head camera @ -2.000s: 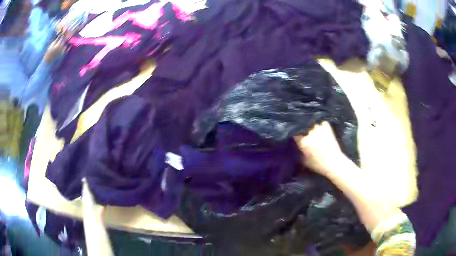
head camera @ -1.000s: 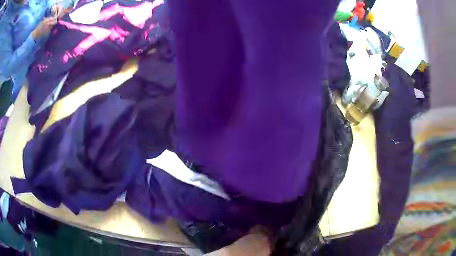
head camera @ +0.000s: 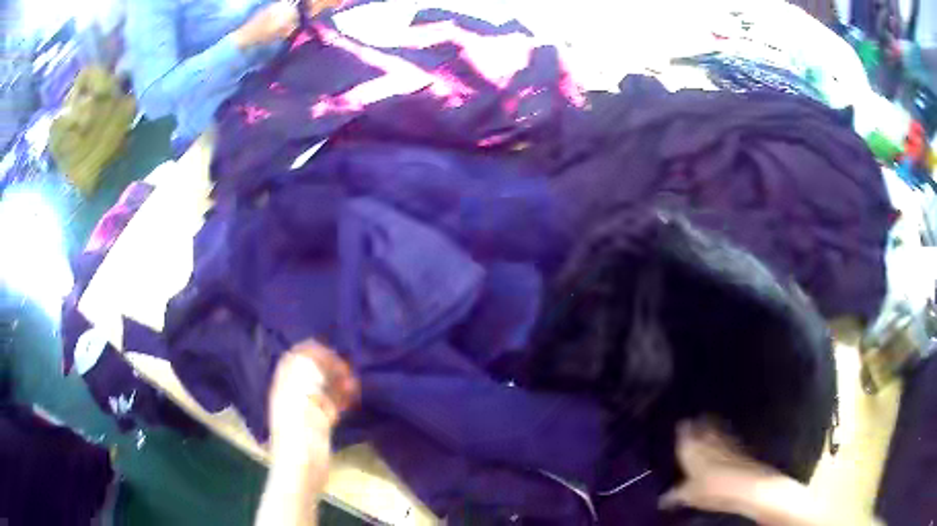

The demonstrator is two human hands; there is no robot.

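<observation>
A dark purple garment lies heaped in front of me, with a folded part on top. My left hand is closed on its near left part. A black plastic bag stands bunched to the right of the garment, blurred. My right hand is at the bag's near edge, blurred, with the fingers apart. Part of the garment reaches between my hands, close to the bag's near side. Where the bag's opening lies is hard to tell.
More dark purple cloth is heaped behind the bag. Purple garments with bright pink patches lie at the far side. A person's light blue sleeve is at the far left. A bottle is on the right. The pale table edge curves at near left.
The purple garment held up before the camera is now down on the heap at the left. My left hand has come into view on it. The black bag now shows bunched up at the right.
</observation>
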